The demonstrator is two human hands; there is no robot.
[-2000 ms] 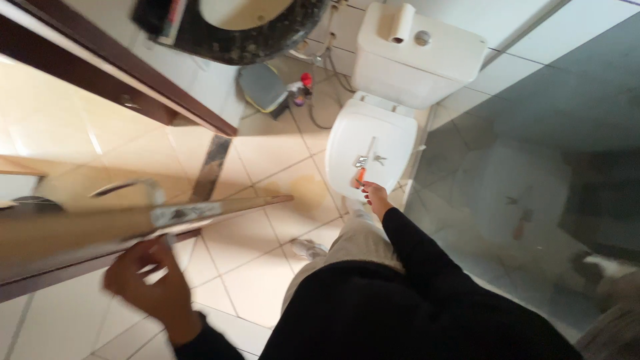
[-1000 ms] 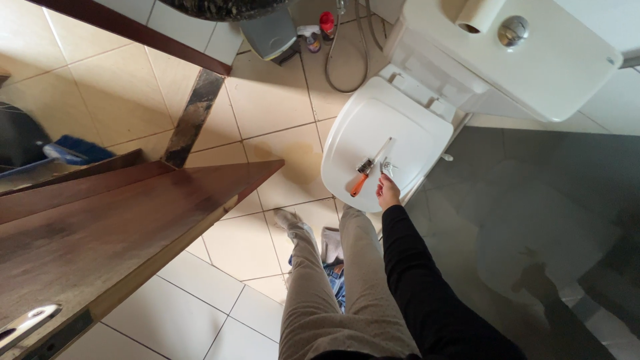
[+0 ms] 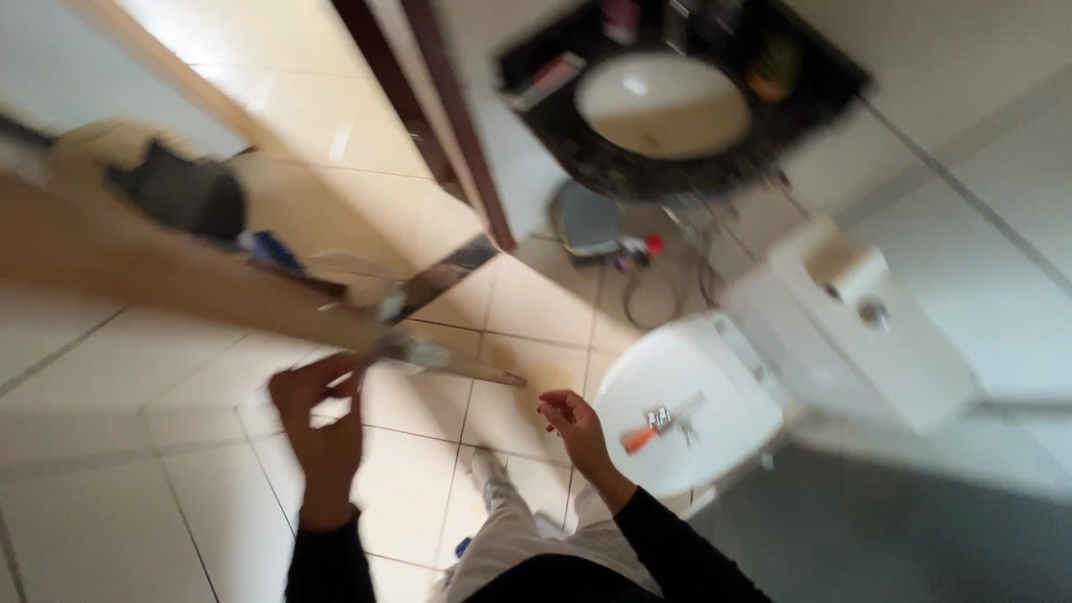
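My left hand [image 3: 322, 419] is raised beside the edge of a wooden door [image 3: 209, 285], its fingers bent near the lock area; blur hides whether it holds or touches anything there. My right hand [image 3: 578, 431] hangs between the door edge and the toilet, fingers loosely curled, and I see nothing in it. On the closed white toilet lid [image 3: 712, 360] lie a screwdriver with an orange handle [image 3: 639, 440], a small metal part [image 3: 659, 418] against it, and some thin metal pieces [image 3: 688, 431].
A dark stone counter with a white basin [image 3: 662, 105] stands at the top, a grey bin [image 3: 588, 219] below it. The toilet cistern [image 3: 871, 352] is at right, with a paper roll [image 3: 846, 260] on top. A door frame [image 3: 461, 126] and blue object [image 3: 270, 251] are at upper left.
My right hand has moved away from the pieces on the toilet lid, toward the door edge. My left hand, out of sight one second ago, is back in view. The view has swung.
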